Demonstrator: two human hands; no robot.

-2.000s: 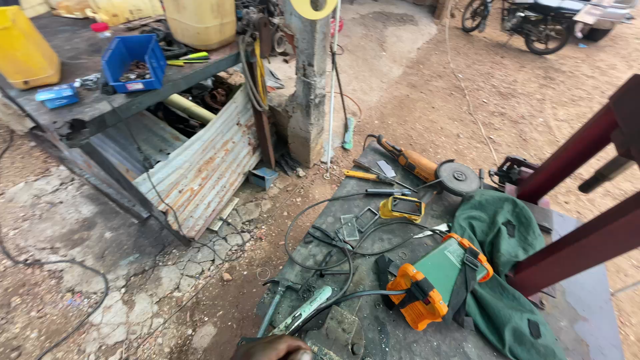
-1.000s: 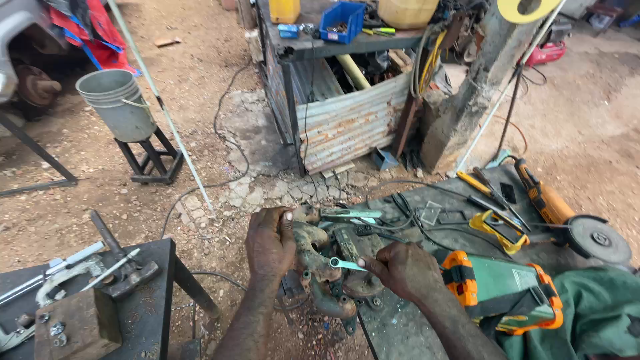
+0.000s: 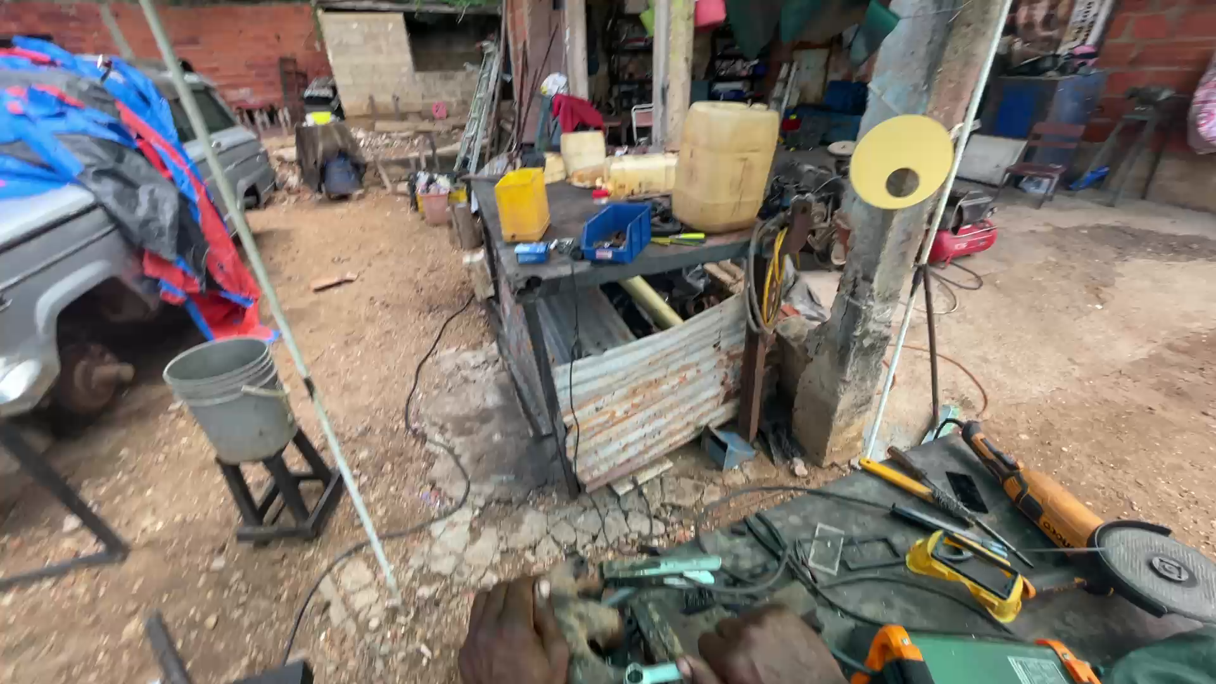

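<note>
At the bottom of the view, my left hand (image 3: 513, 632) rests on the left side of a rusty metal part with round openings (image 3: 584, 617). My right hand (image 3: 765, 646) is closed around a wrench (image 3: 654, 673), whose ring end shows beside the metal part. Just behind the part lie pale green locking pliers (image 3: 662, 568). To the right on the dark metal table (image 3: 855, 532) are a yellow-framed lens piece (image 3: 969, 575), a yellow-handled tool (image 3: 898, 480) and an angle grinder (image 3: 1045, 503). The lower parts of both hands are cut off.
A green and orange machine (image 3: 978, 660) sits at the near right. Left stands a grey bucket (image 3: 233, 399) on a black stand, beside a slanting pale pole (image 3: 285, 332). Ahead are a workbench (image 3: 608, 275) with containers and a concrete post (image 3: 869, 275). Cables cross the ground and table.
The view has tilted up, showing more of the yard. Two seconds ago only one hand showed at the bottom edge; a second ago both were at the metal part, the right with the wrench.
</note>
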